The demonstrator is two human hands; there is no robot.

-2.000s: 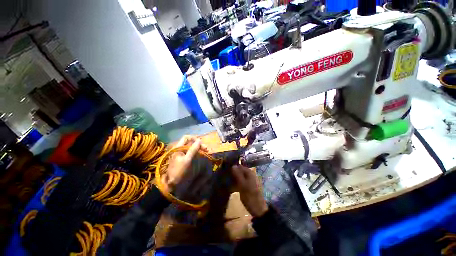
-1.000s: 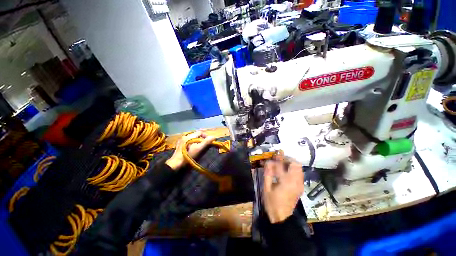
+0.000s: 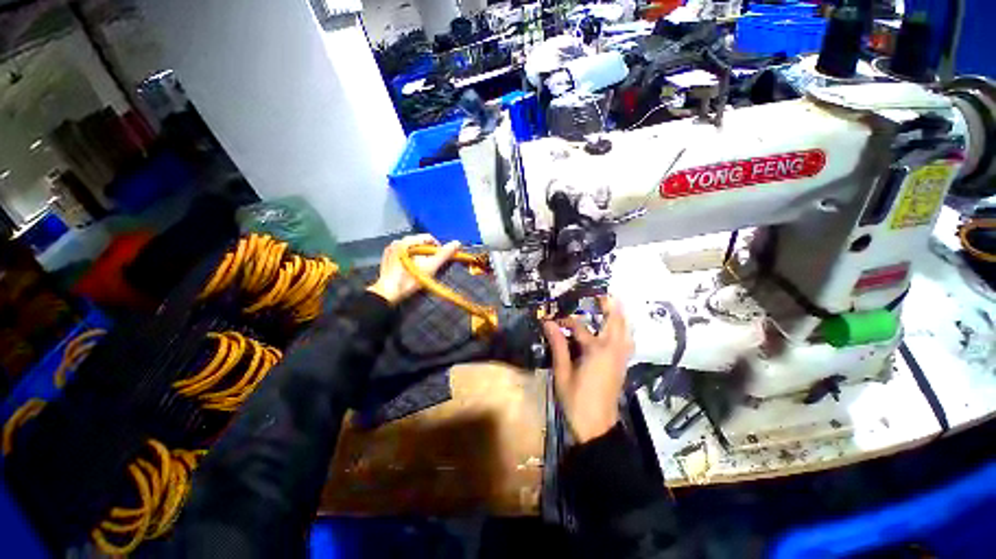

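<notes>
A dark patterned bag panel [image 3: 431, 323] lies on the brown table, its right edge by the needle area [image 3: 559, 297] of the white sewing machine [image 3: 633, 186]. A tan U-shaped handle [image 3: 446, 288] is fixed to the panel. My left hand [image 3: 408, 266] holds the handle and the panel's far edge. My right hand [image 3: 591, 366] is at the needle area with its thumb and fingers at the work's edge; whether they pinch it is hidden.
Stacked black panels with bunched tan handles [image 3: 227, 369] lie at left. A brown board table [image 3: 448, 448] is in front of me. Blue bins stand behind the machine [image 3: 437, 180] and at lower right [image 3: 874, 530]. A white pillar [image 3: 273, 120] stands behind.
The panel and my left hand have moved away from me, baring more table. My right hand has shifted slightly left, and its fingers are now at the needle area.
</notes>
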